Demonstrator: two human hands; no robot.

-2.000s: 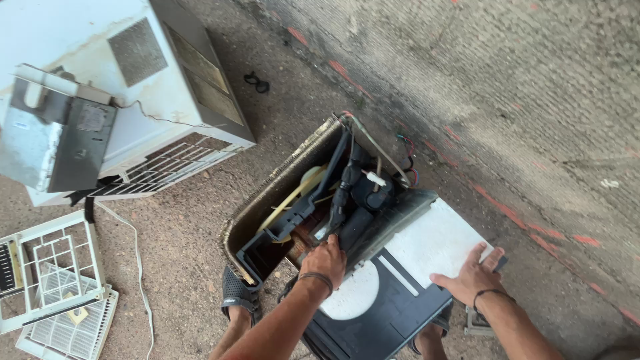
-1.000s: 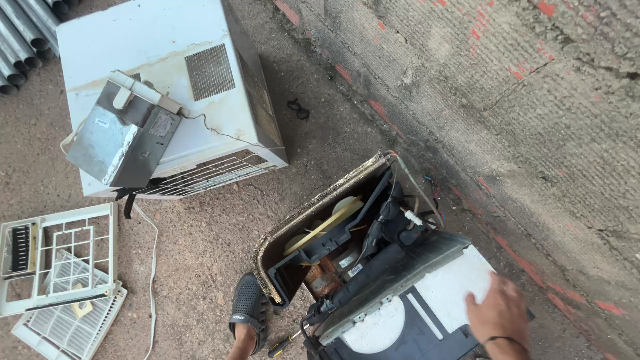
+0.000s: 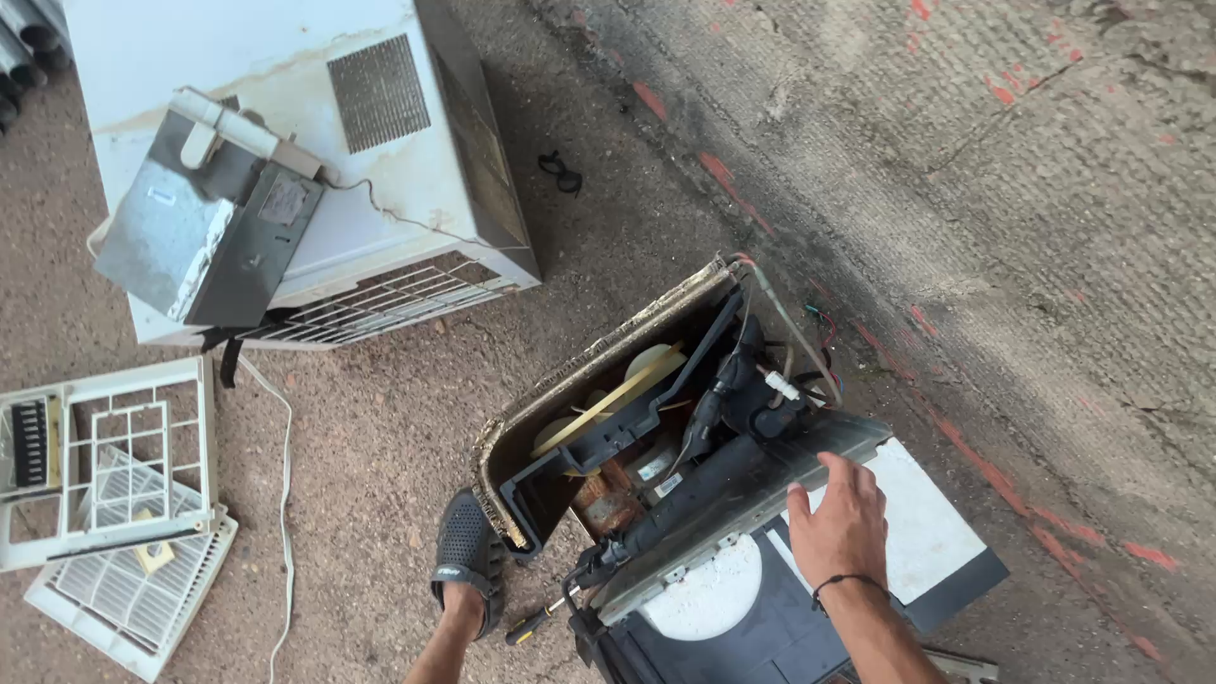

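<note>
My right hand (image 3: 841, 522) is over the black plastic housing (image 3: 750, 632) with white foam panels, its fingertips near the metal edge plate (image 3: 722, 522); contact is unclear. My left hand is out of view. Beyond the plate sits the opened air conditioner chassis, with a finned coil (image 3: 608, 347) at its far edge, a cream fan ring (image 3: 613, 399), a rusty motor (image 3: 608, 503) and black-wrapped pipes (image 3: 708, 418). A white connector (image 3: 782, 385) hangs among the wires. A screwdriver (image 3: 534, 622) with a yellow and black handle lies beside the housing.
A white air conditioner casing (image 3: 380, 199) stands at upper left, with a metal control box (image 3: 214, 218) on it. White front grilles (image 3: 142, 456) and a cord (image 3: 287, 475) lie at left. My foot in a clog (image 3: 465, 551) is beside the chassis. Metal pipes (image 3: 28, 43) are at upper left.
My left hand, inside the chassis two seconds ago, has left the view. My right hand has moved from the white foam panel towards the metal plate. The view has shifted.
</note>
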